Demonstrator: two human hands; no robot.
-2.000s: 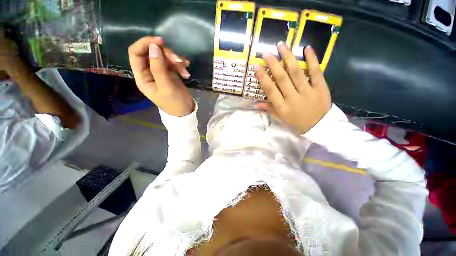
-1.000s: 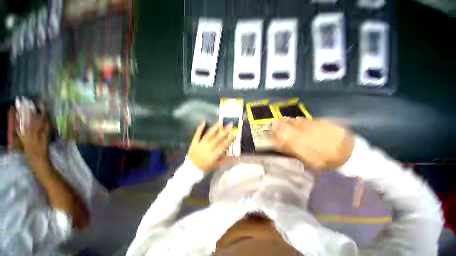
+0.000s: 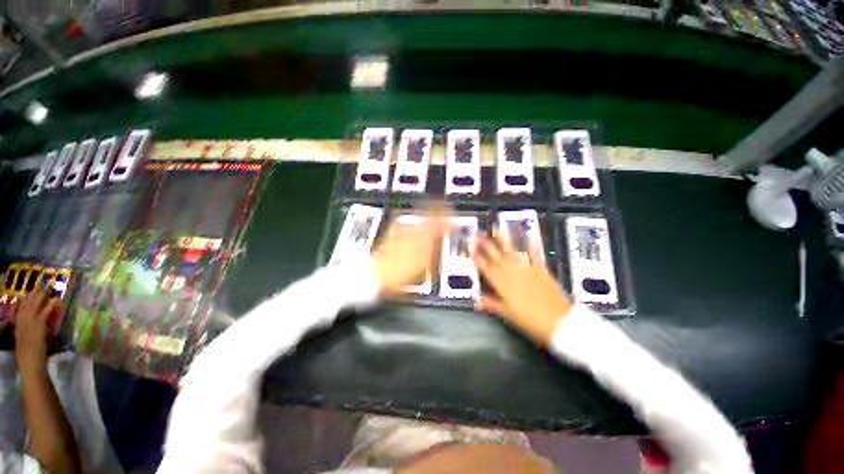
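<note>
A clear blister tray (image 3: 623, 268) lies on the dark mat, with two rows of white phones, backs up, dark ovals toward me. In the near row, a phone (image 3: 460, 259) lies between my hands, and another (image 3: 590, 261) is at the right end. My left hand (image 3: 407, 257) is blurred and over the second near-row phone from the left. My right hand (image 3: 523, 289) is over the lower part of the fourth phone (image 3: 520, 229), fingertips near the third. Whether either hand grips a phone is hidden.
A green conveyor (image 3: 268, 106) with a pale edge strip (image 3: 666, 161) runs behind the tray. Printed sheets (image 3: 153, 287) lie left. Another tray holds white phones (image 3: 131, 154) far left, near another person's hand (image 3: 35, 319). A white fan (image 3: 773, 199) and thin pen (image 3: 801, 280) are right.
The view has lifted from the mat's front edge to the tray and conveyor. Both hands have moved from the yellow-framed phones to the tray's near row. No yellow-framed phones show before me now.
</note>
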